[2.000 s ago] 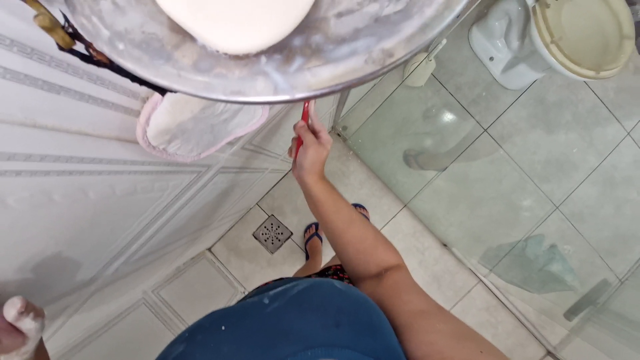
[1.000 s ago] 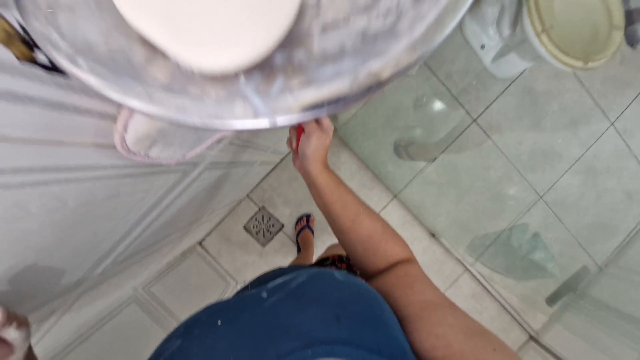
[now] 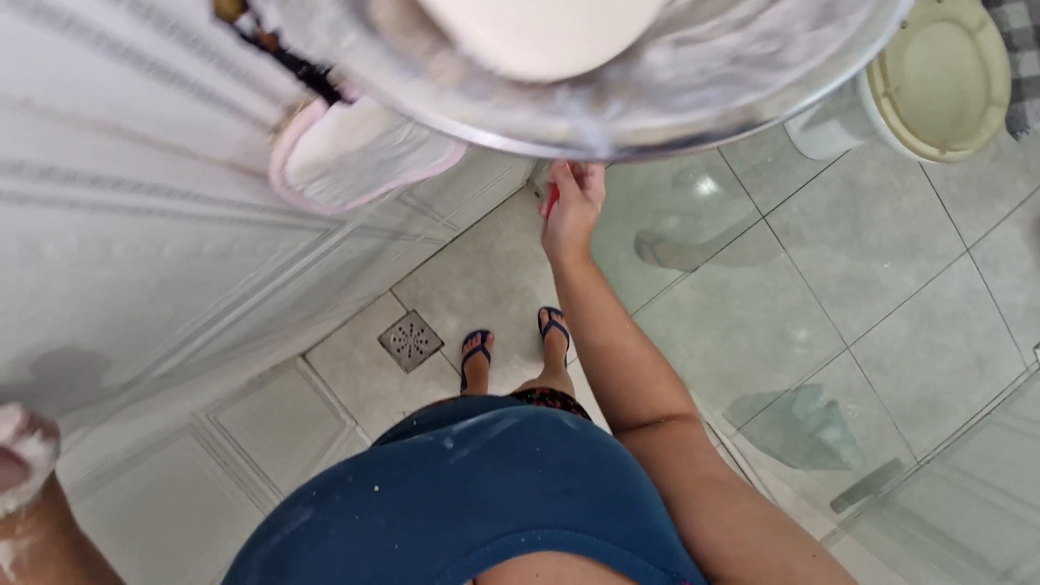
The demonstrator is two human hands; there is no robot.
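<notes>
My right hand [image 3: 574, 199] is closed around a red handle [image 3: 553, 197] of which only a small part shows; its far end is hidden by a large round metal shower head [image 3: 699, 106] at the top of the view. The shower head has a pale disc [image 3: 544, 32] at its middle and whitish marks on its rim. At the far left edge my left hand [image 3: 24, 455] is coated in white foam and partly cut off by the frame; whether it holds anything does not show. A pink-rimmed oval mirror [image 3: 361, 154] hangs on the tiled wall beside the shower head.
A metal floor drain [image 3: 411, 340] lies near my feet in blue flip-flops [image 3: 476, 345]. Clear glass panels with a grey handle [image 3: 867, 486] stand at the right. Beyond the glass are a toilet with a cream lid [image 3: 938, 77] and a greenish cloth [image 3: 800, 426].
The left hand shows a little more at the left edge than one second ago. The right hand keeps its grip on the red handle. The view has shifted slightly.
</notes>
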